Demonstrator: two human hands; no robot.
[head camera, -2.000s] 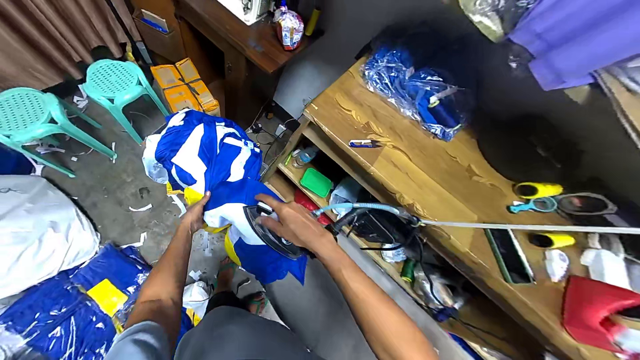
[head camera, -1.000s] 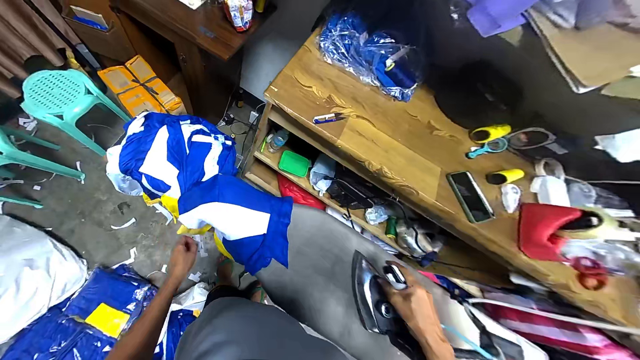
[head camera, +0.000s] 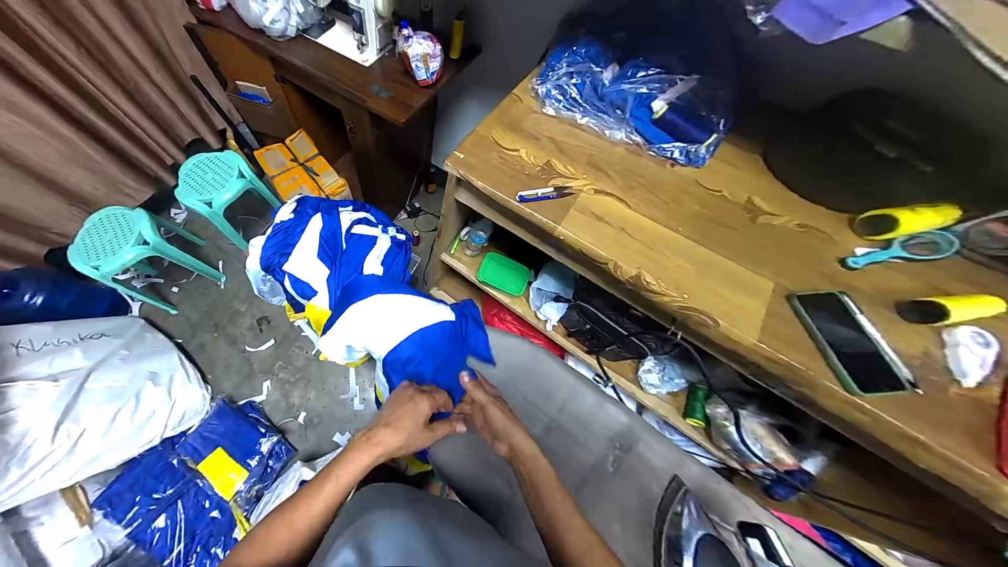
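Blue, white and yellow fabric (head camera: 429, 335) lies over the near end of a grey padded ironing board (head camera: 543, 394). My left hand (head camera: 413, 417) grips the fabric's near edge, fingers curled on it. Close beside it my right hand (head camera: 488, 413) pinches the same edge, its fingertips almost meeting the left hand. An electric iron (head camera: 693, 528) rests on the board at the bottom right, partly cut off by the frame, with neither hand on it. Beyond the hands is a large bundle of blue and white fabric (head camera: 339, 244).
A wooden cabinet (head camera: 677, 268) with open shelves runs along the right, bearing a phone (head camera: 854, 342), thread snips (head camera: 543, 194) and bagged blue cloth (head camera: 630, 98). Green plastic stools (head camera: 118, 240) stand left. A white sack (head camera: 94, 394) and plastic-wrapped garments (head camera: 181, 480) lie lower left.
The right hand has let go of the iron and moved left to the fabric. My left hand, a fist off the fabric one second ago, is now on its edge.
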